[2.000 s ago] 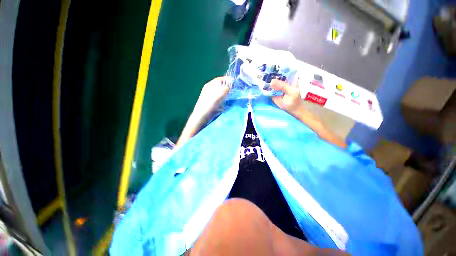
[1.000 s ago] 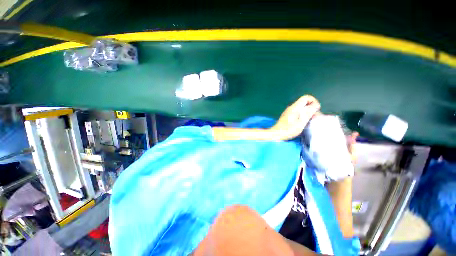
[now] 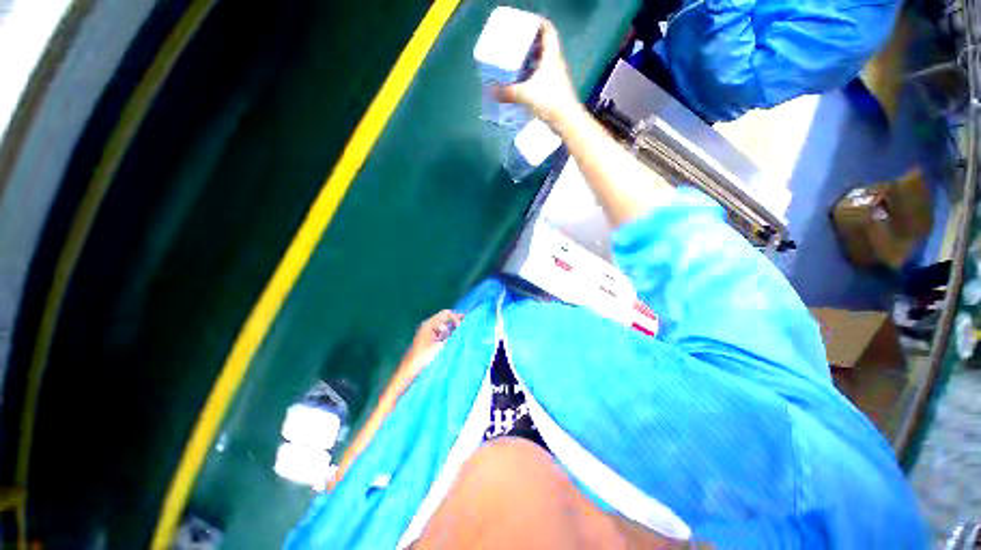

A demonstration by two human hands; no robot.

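Observation:
My right hand (image 3: 543,81) reaches out over the green work surface (image 3: 398,193) and grips a white-ended box (image 3: 508,41) by its side, thumb and fingers around it. Another white-ended box (image 3: 536,142) in clear wrap sits just below it, near the bench edge. My left hand (image 3: 436,328) is small and partly blurred at the front of my smock, over the bench edge; its fingers look curled and I cannot tell whether it holds anything. Two more white-ended boxes (image 3: 312,427) stand side by side beyond my left forearm, with clear film around them.
A silver and white machine (image 3: 581,274) with red labels stands right of the bench, with a metal bar (image 3: 710,177) behind it. A person in a blue smock (image 3: 769,48) is at the top. Open cartons (image 3: 855,338) are at the right. A yellow line (image 3: 323,210) runs along the bench.
The view has turned. The crinkled, filmed item between my hands at my front is no longer there. My right hand has stretched forward to a box; my left hand has drawn back beside my smock.

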